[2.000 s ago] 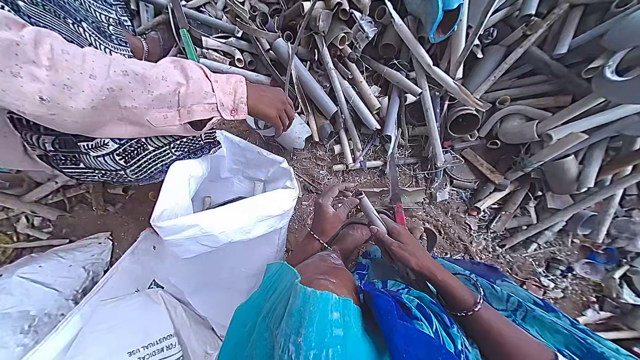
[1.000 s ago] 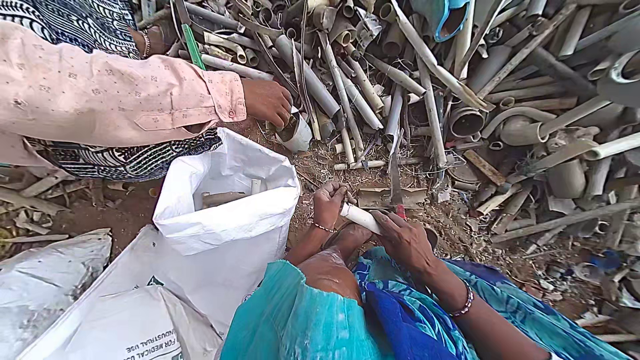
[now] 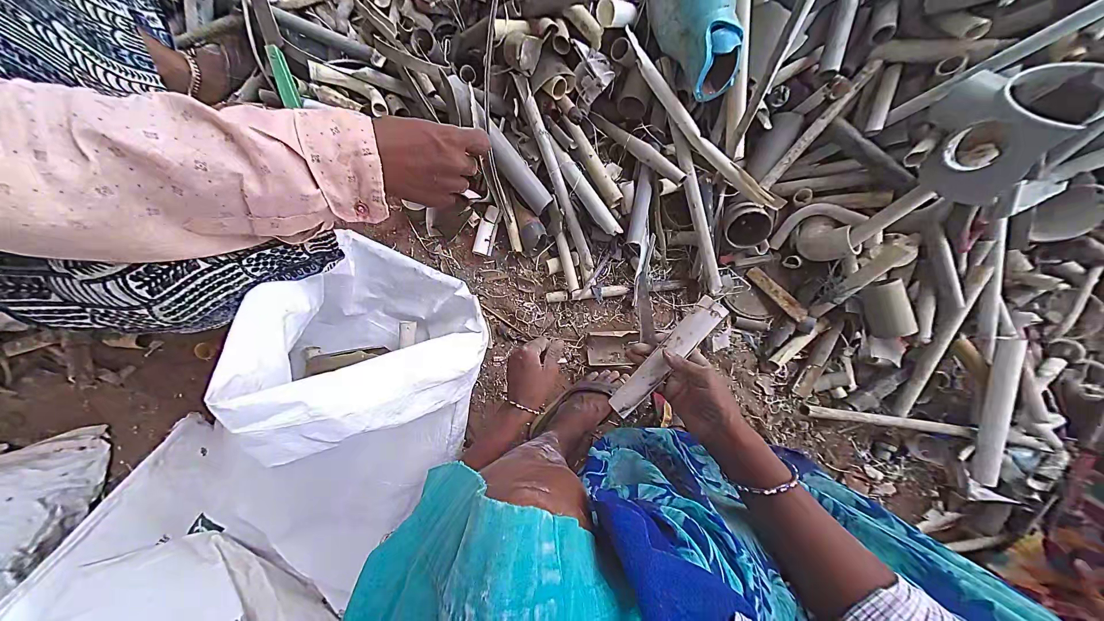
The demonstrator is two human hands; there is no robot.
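My right hand (image 3: 697,390) grips a flat, dirty off-white strip (image 3: 668,358), likely plastic pipe, held slanting over the ground beside my foot. My left hand (image 3: 533,369) is curled just left of my sandalled foot (image 3: 582,405); whether something small is in its fingers cannot be told. A curved blade (image 3: 644,297) stands beyond the strip, its lower part hidden behind it; a bit of red shows below. Left of my left hand, an open white woven sack (image 3: 345,431) holds a few pipe pieces (image 3: 407,334).
A heap of pipe offcuts and fittings (image 3: 595,164) spreads across the back and right, with a blue plastic piece (image 3: 699,43) on it. At the left, a co-worker's hand (image 3: 431,159) reaches over the heap's near edge. More white sacks (image 3: 52,492) lie at lower left.
My left hand has come off the piece and moved left. My right hand now holds a flat strip, where a pale tube-like piece showed between both hands. The co-worker's hand has let go of a pale piece.
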